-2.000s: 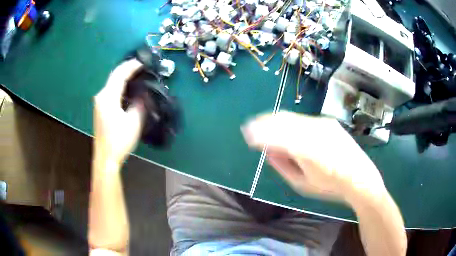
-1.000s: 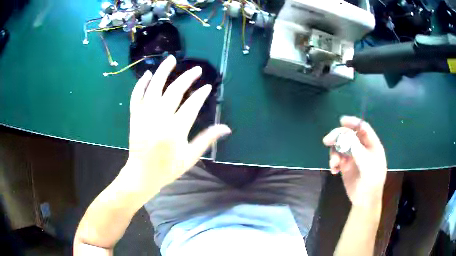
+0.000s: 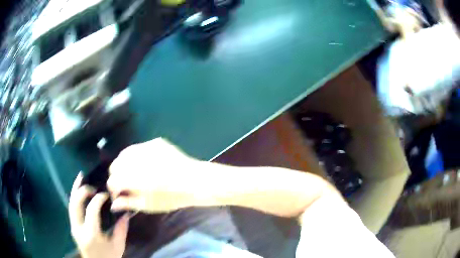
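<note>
My left hand [image 3: 96, 219] is at the lower left, with its fingers around a black round housing [image 3: 103, 176]. My right hand [image 3: 146, 176] is curled against the top of the housing, its fingers bent over it. Whether a small motor is still between the right fingers is hidden. The picture is blurred. The grey-white feeder box [image 3: 75, 60] stands just beyond the hands at the upper left, with the dark screwdriver [image 3: 136, 40] at its right side.
A cardboard box [image 3: 383, 166] with black parts [image 3: 333, 146] in it stands below the green table's edge [image 3: 262, 123] at the right. Another person [image 3: 421, 65] sits at the upper right. Black parts [image 3: 204, 25] lie at the table's back.
The view has swung to the right. My left hand, spread over black housings before, now holds one. My right hand, which held a small motor, has come over to that housing.
</note>
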